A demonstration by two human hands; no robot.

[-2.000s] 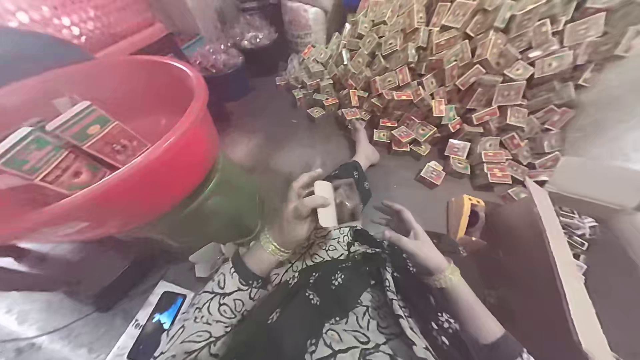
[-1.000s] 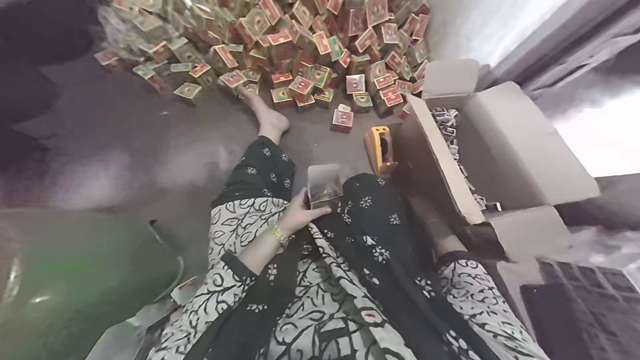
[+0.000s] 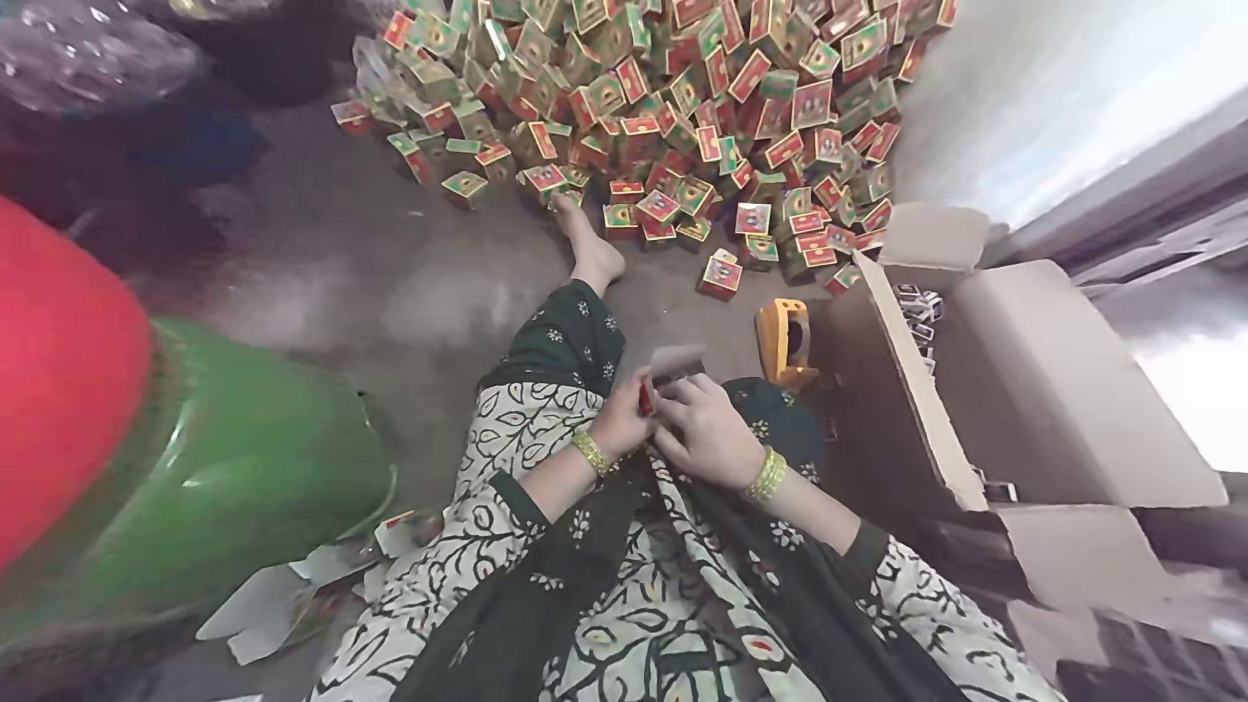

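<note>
Above my lap, my left hand (image 3: 624, 419) holds a small open carton (image 3: 678, 363) with a pale raised flap; a bit of red shows at the fingers. My right hand (image 3: 707, 429) presses against the carton's near side, its fingers curled and largely covering it. Whether the right hand grips something of its own is hidden. Beyond my bare foot lies a large heap of small red and green printed boxes (image 3: 639, 127). One such box (image 3: 721, 276) rests on the floor at the heap's near edge.
A yellow tape dispenser (image 3: 783, 341) stands beside my right knee. Right of it is an open cardboard box (image 3: 916, 390) with many small items inside. At the left are a red tub (image 3: 68, 380) and a green container (image 3: 253, 458), with paper scraps (image 3: 255, 609) near it.
The right hand, out of sight among the clothes or box a second ago, is now at the carton beside the left hand. The view has swung right, then partly back left.
</note>
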